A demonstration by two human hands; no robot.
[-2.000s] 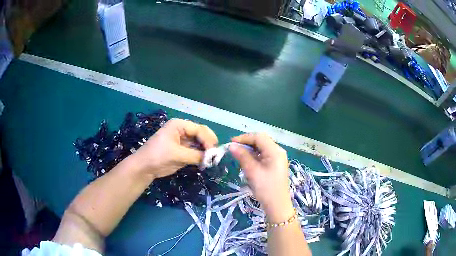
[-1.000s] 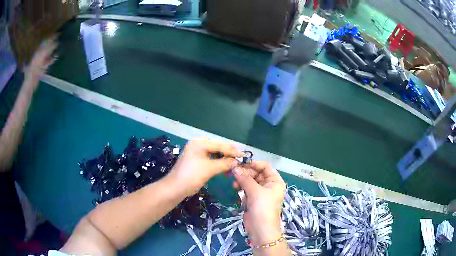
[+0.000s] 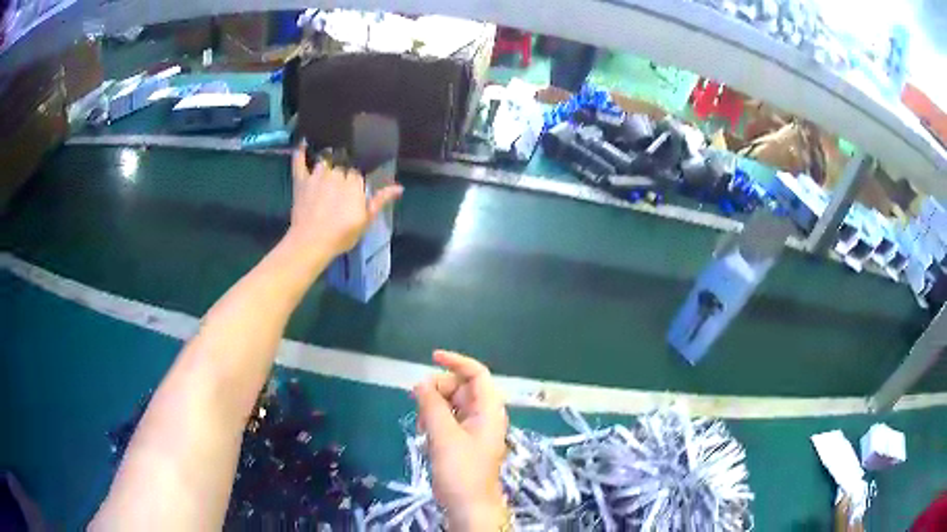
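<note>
My left hand (image 3: pixel 330 213) reaches over a pale blue upright box (image 3: pixel 366 272) on the dark green belt, at its raised grey flap. A small dark thing shows by its fingers; whether they hold it is unclear. The hand hides much of the box top. My right hand (image 3: pixel 465 431) is above the worktop, fingers loosely bent and apart, with nothing seen in it. The fanned pile of pale straps (image 3: pixel 665 468) lies right of it. The dark cable pile (image 3: pixel 301 457) lies left, partly behind my left forearm.
Another open-flapped box (image 3: pixel 716 307) stands tilted in view on the belt, right. A pale edge strip (image 3: pixel 582 399) divides worktop and belt. A brown carton (image 3: pixel 415 109) and dark grey and blue pieces (image 3: pixel 633 151) are across the belt. A shelf bar crosses above. White papers lie lower right.
My hands have separated; the left has moved forward and up to the box, and the right has dropped slightly left. The view has shifted, showing more beyond the belt. The other person's arm at left is gone.
</note>
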